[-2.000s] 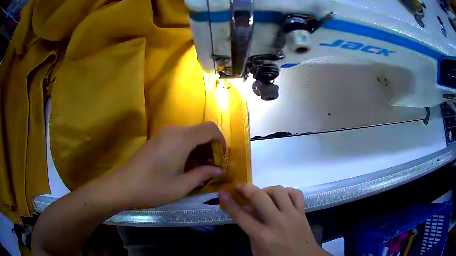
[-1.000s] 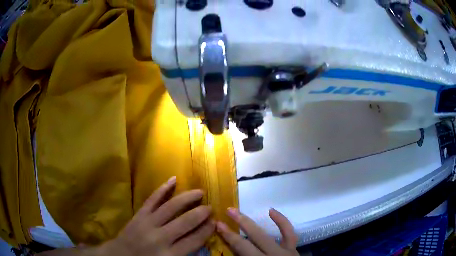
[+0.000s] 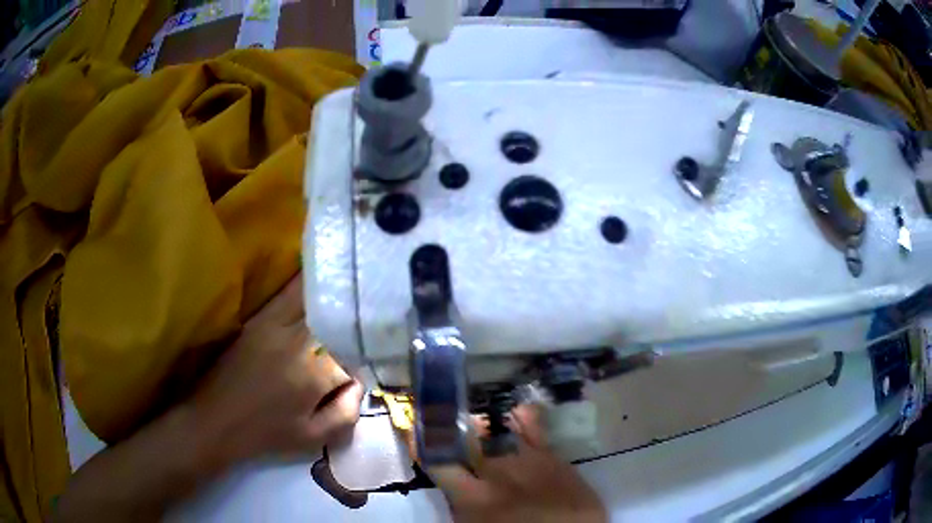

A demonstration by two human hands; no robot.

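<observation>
The mustard-yellow garment panel (image 3: pixel 153 245) lies bunched left of the white lockstitch machine head (image 3: pixel 634 266). A small bright yellow bit of cloth (image 3: pixel 397 411) shows under the head's lower left, by the lamp glow. The pale needle plate (image 3: pixel 370 449) is uncovered in front of it. My left hand (image 3: pixel 281 383) is left of the head against the cloth, fingers curled near the needle area; its grip is unclear. My right hand (image 3: pixel 526 475) reaches under the head, blurred, with its fingers partly hidden by the shiny take-up lever guard (image 3: pixel 439 393). The presser foot and needle are hidden.
A grey stepped post (image 3: pixel 393 128) stands on the head's top left. A brown panel with printed tape (image 3: pixel 317 29) is at the back left. A metal container (image 3: pixel 802 56) is at the back right. The table's ruler-like edge (image 3: pixel 818 465) curves along the lower right.
The view has tilted up over the machine head. The cloth has moved back and left, uncovering the needle plate. Both hands have moved from the cloth's front part up to the needle area.
</observation>
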